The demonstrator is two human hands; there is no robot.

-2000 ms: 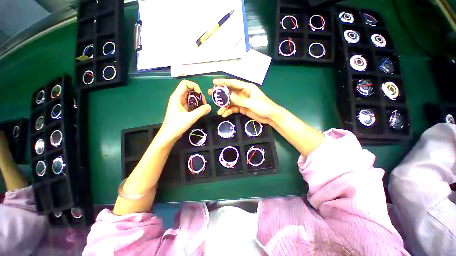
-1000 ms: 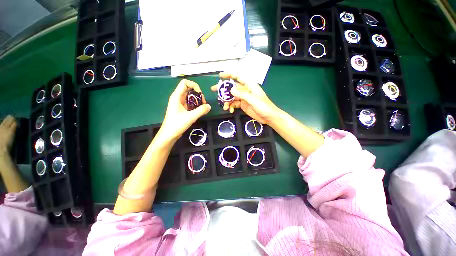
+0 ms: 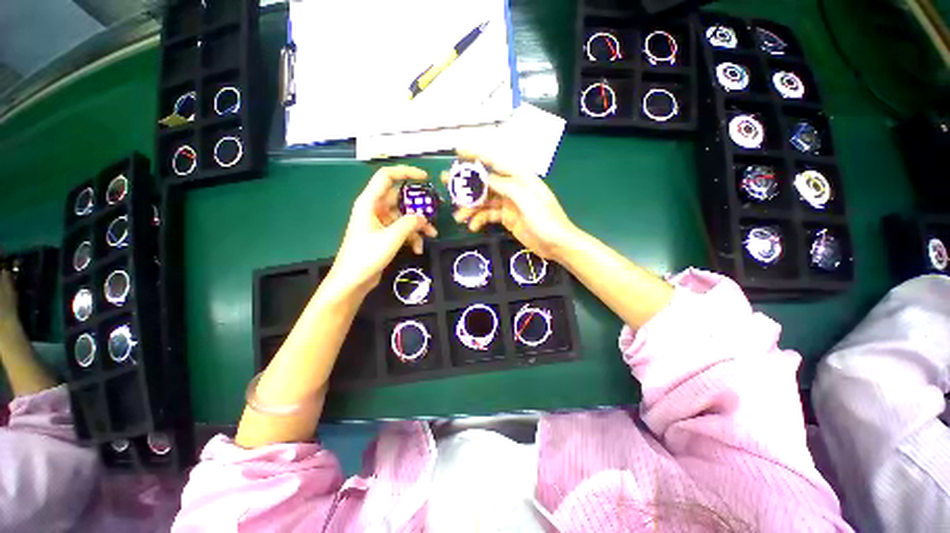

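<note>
My left hand [image 3: 381, 231] holds a dark watch head [image 3: 419, 201] in its fingertips, its face up with small purple-white marks showing. My right hand [image 3: 521, 207] holds another watch head [image 3: 468, 184] with a bright silver rim and a dark and white face, just right of the first. The two heads are close but apart, above the far edge of the black compartment tray [image 3: 417, 373]. Several watch heads [image 3: 477, 326] lie in the pockets at its middle and right. My left forearm covers part of the tray's left side, where a pocket at the far left shows no head.
A clipboard [image 3: 289, 78] with paper and a yellow and black pen [image 3: 448, 60] lies beyond my hands, a loose paper slip [image 3: 540, 135] beside it. Black trays with heads stand at left [image 3: 156, 312], upper left [image 3: 208, 70], top right [image 3: 635, 120] and right [image 3: 786, 213]. People's sleeves show at both sides.
The head in my left hand has turned, and its face now shows purple-white marks. The head in my right hand has shifted and turned slightly. The person's hand at the far left has moved lower.
</note>
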